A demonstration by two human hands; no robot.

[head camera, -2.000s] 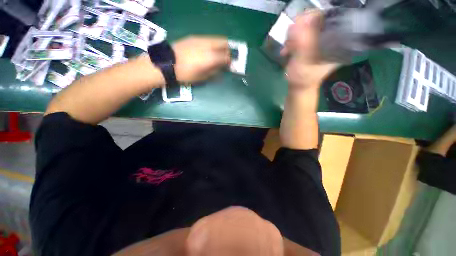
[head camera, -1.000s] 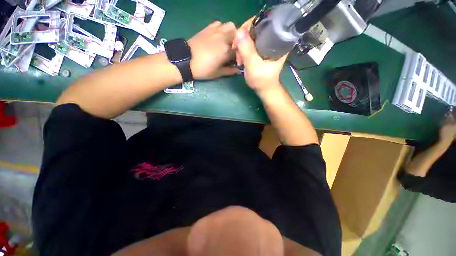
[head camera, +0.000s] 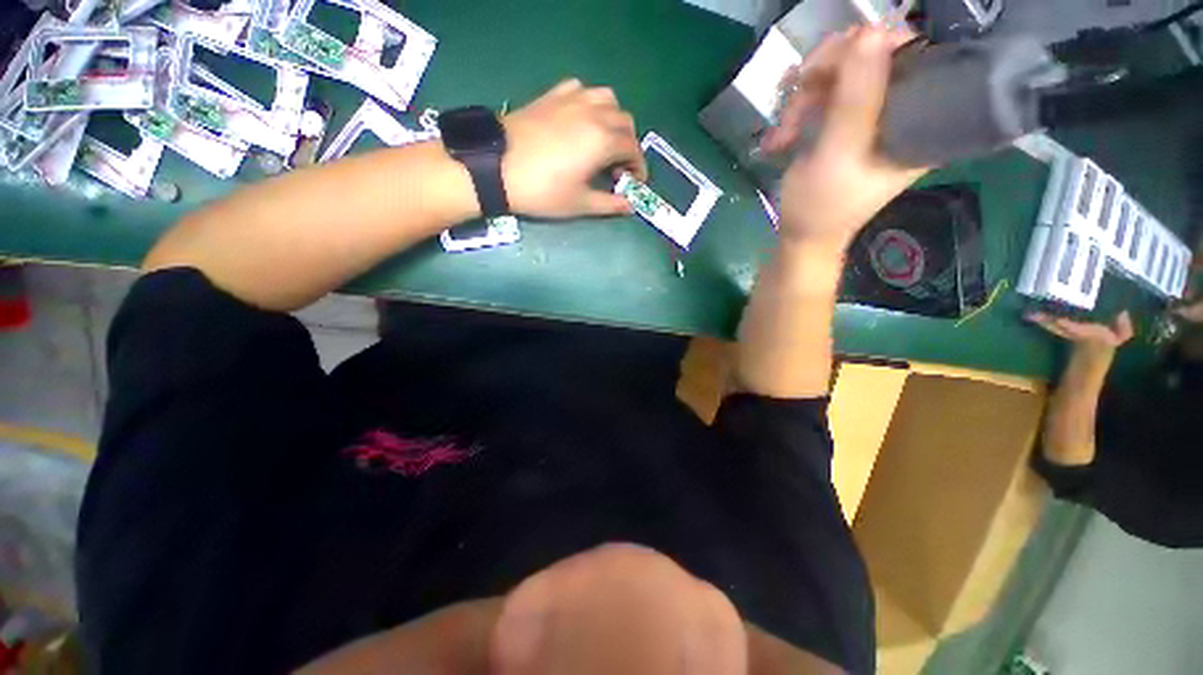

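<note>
My left hand, with a black smartwatch above its wrist, holds the board end of a white plastic frame on the green bench. A small green circuit board shows at that end, beside my fingertips. My right hand is raised to the right, blurred, around the thick grey electric screwdriver, which lies tilted sideways, away from the frame. The driver's tip cannot be made out. A silver metal box stands behind my right hand and is partly hidden.
A pile of frames with boards lies at the left. Another frame lies below my left wrist. A black fan lies at the right. Beyond it are white slotted housings and another person's hand. An open cardboard box is below the bench edge.
My right hand has swung right with the screwdriver, away from my left hand, and uncovered the held frame. The other person's hand has moved to the slotted housings.
</note>
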